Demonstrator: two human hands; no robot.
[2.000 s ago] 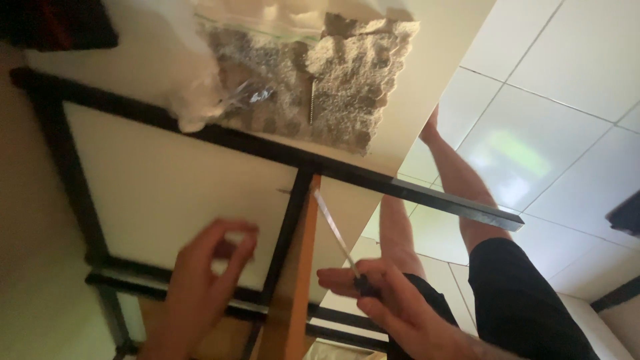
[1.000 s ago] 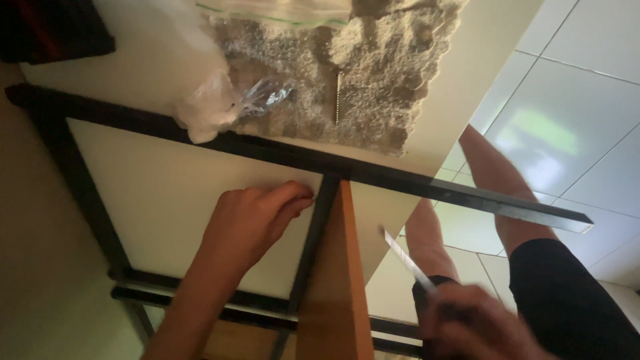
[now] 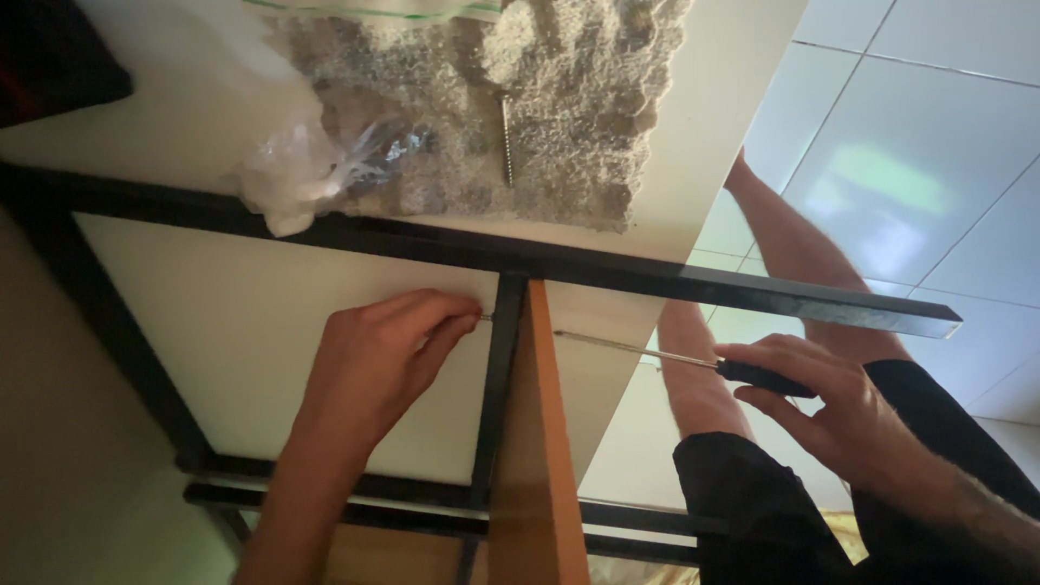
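My left hand point(image 3: 398, 349) pinches a small metal screw point(image 3: 486, 318) against the left side of a black metal crossbar point(image 3: 497, 390). A wooden board point(image 3: 540, 455) stands along the bar's other side. On the right, my right hand point(image 3: 812, 398) holds a screwdriver by its dark handle point(image 3: 764, 379). Its thin shaft point(image 3: 642, 348) points left, and the tip is a little to the right of the board, apart from it. A long black frame bar point(image 3: 731, 288) crosses above both hands.
A gray shaggy cloth point(image 3: 585, 146) lies on a pale surface point(image 3: 731, 89), with a long screw point(image 3: 508, 142) on it. Beside it is a clear plastic bag point(image 3: 292, 179). A dark object point(image 3: 57, 57) sits at the upper left. Tiled floor point(image 3: 918, 171) and my legs are at the right.
My left hand, earlier left of the crossbar with its fingers curled, has come up to the bar. The screwdriver, earlier across the board's top edge, has moved off to its right and lies flatter.
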